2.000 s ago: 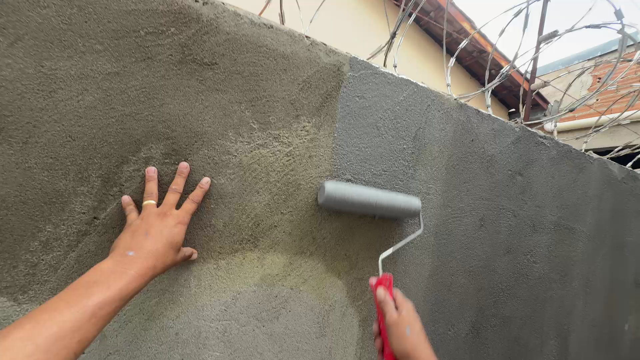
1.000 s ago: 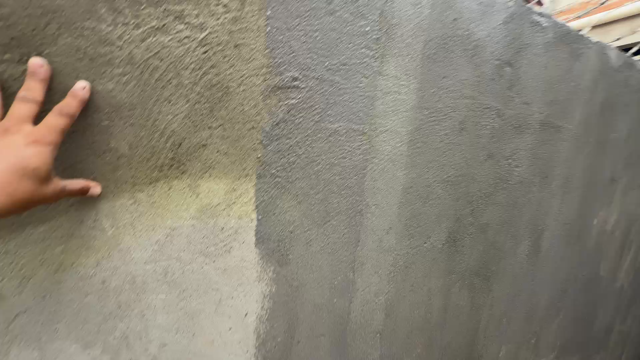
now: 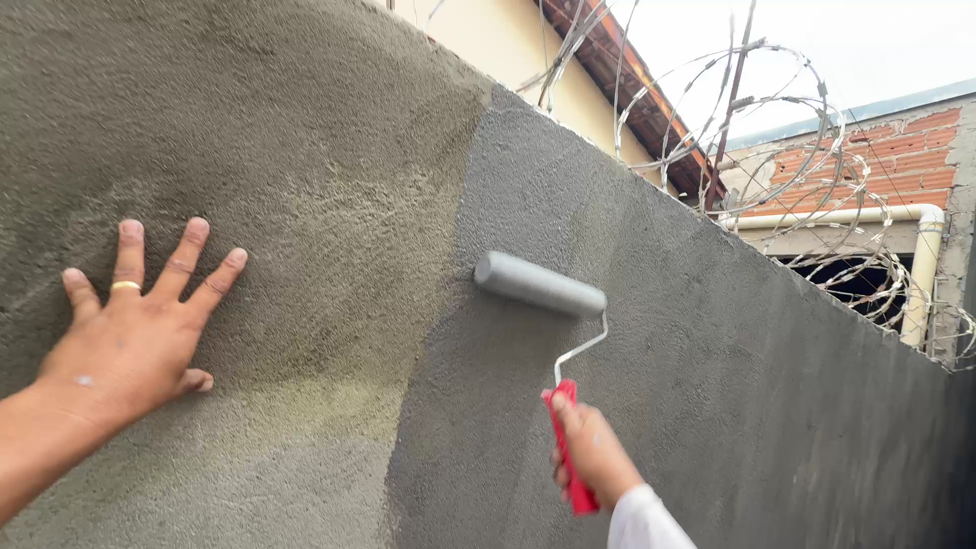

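Observation:
A paint roller (image 3: 541, 285) with a grey sleeve lies against the rough rendered wall (image 3: 305, 229), near the wall's upper part. My right hand (image 3: 595, 450), in a white cuff, grips its red handle (image 3: 568, 450) below the bent metal frame. To the left, my left hand (image 3: 130, 335) is spread with its palm toward the bare brownish render; it wears a gold-coloured ring and holds nothing. Dark grey coating (image 3: 671, 366) covers the wall from around the roller to the right, with an uneven edge against the bare part.
Coils of razor wire (image 3: 839, 168) on a metal post run along the wall's sloping top edge. Behind stand a cream building with a tiled roof edge (image 3: 648, 84), a brick wall (image 3: 900, 160) and a pale plastic pipe (image 3: 926, 267).
The roller and my right hand, out of view one second ago, are in view again. Compared with two seconds ago, grey coating reaches further left below the roller. The view has swung down and back up.

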